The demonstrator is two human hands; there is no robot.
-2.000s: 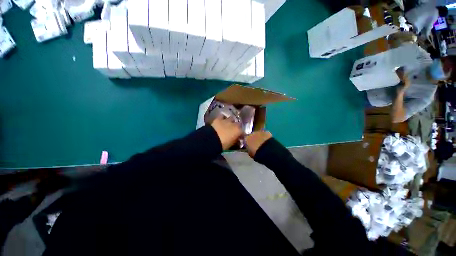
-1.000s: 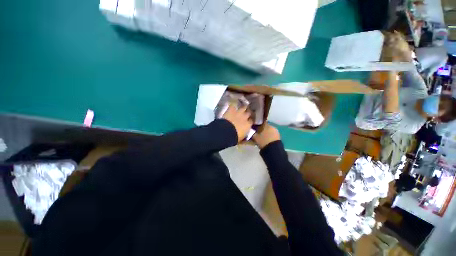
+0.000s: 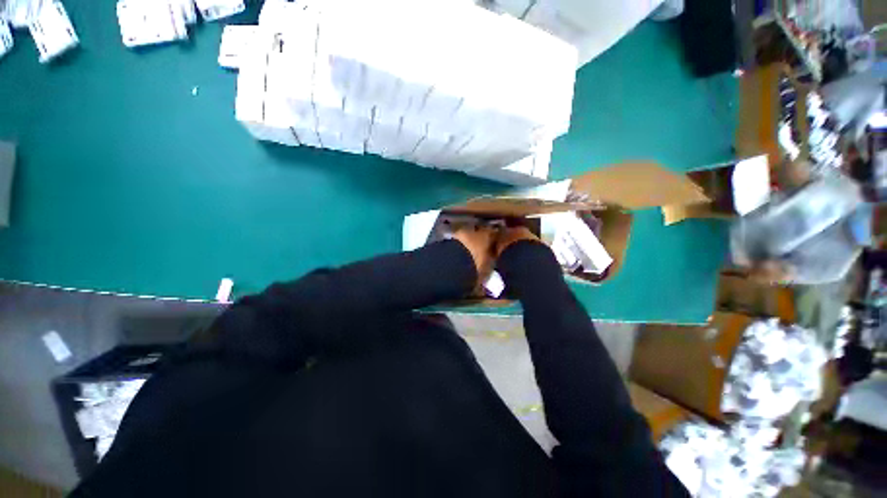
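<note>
An open retail box (image 3: pixel 420 229), white outside and brown inside, stands at the near edge of the green table. My left hand (image 3: pixel 477 244) and my right hand (image 3: pixel 514 236) are both in its opening, close together, over a bagged device whose shape is mostly hidden. The fingers of both hands are largely hidden, so I cannot tell whether they grip it. A small white piece (image 3: pixel 494 284) shows at the box's near side below my hands. A second open retail box (image 3: pixel 617 255) stands right beside it, with white items (image 3: pixel 582 243) inside.
A long block of white boxes (image 3: pixel 418 97) stands behind. Small white packs (image 3: pixel 151 21) lie far left. A black crate (image 3: pixel 70 404) with white parts is on the floor at left. Bulk cartons (image 3: pixel 671 365) of bagged devices stand at right. A person (image 3: pixel 812 229) is beyond the table's right end.
A second open box has come to stand right of the first. My right hand has moved further into the first box. The view has shifted, and the person at right has changed position.
</note>
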